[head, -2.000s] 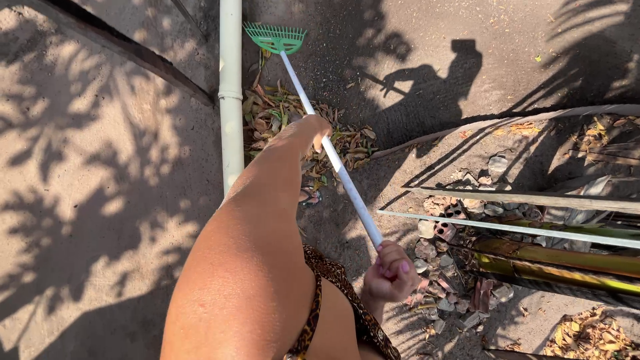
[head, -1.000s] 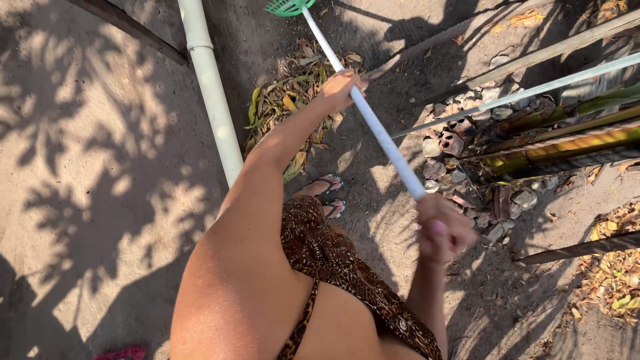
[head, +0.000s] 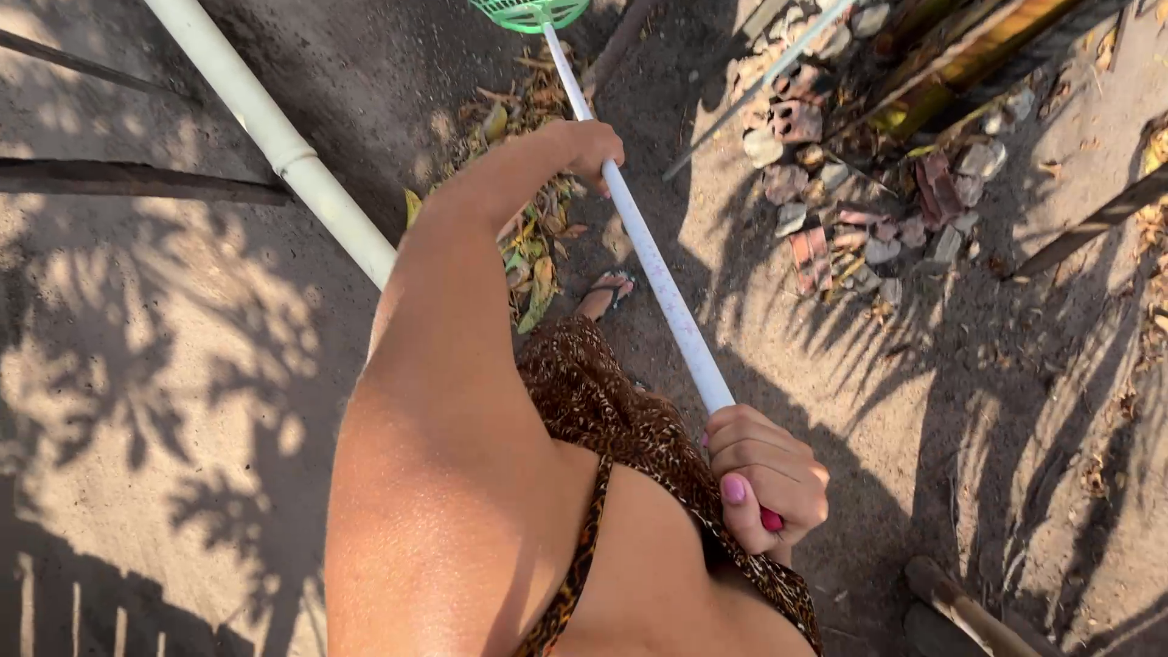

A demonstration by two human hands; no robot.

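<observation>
My left hand [head: 591, 153] grips the white handle [head: 662, 283] of a rake partway along its length. Around the handle's near end, by its red tip, my right hand [head: 766, 479] is closed. At the top edge shows the green rake head [head: 531, 11], partly cut off by the frame. A heap of dry and yellow-green leaves [head: 540, 219] lies on the sandy ground beside the handle, partly hidden behind my left forearm. The rake head is beyond this heap.
A pale pipe [head: 301, 155] runs diagonally at the left, near dark wooden poles [head: 137, 180]. Broken bricks and stones [head: 808, 246] surround plant stems [head: 967, 64] at the upper right. My sandalled foot [head: 607, 290] stands beside the leaves. A post [head: 967, 607] is at the lower right.
The view has turned and shifted. Both hands remain on the handle. The rake head, fully visible two seconds ago, is now cut off at the top edge.
</observation>
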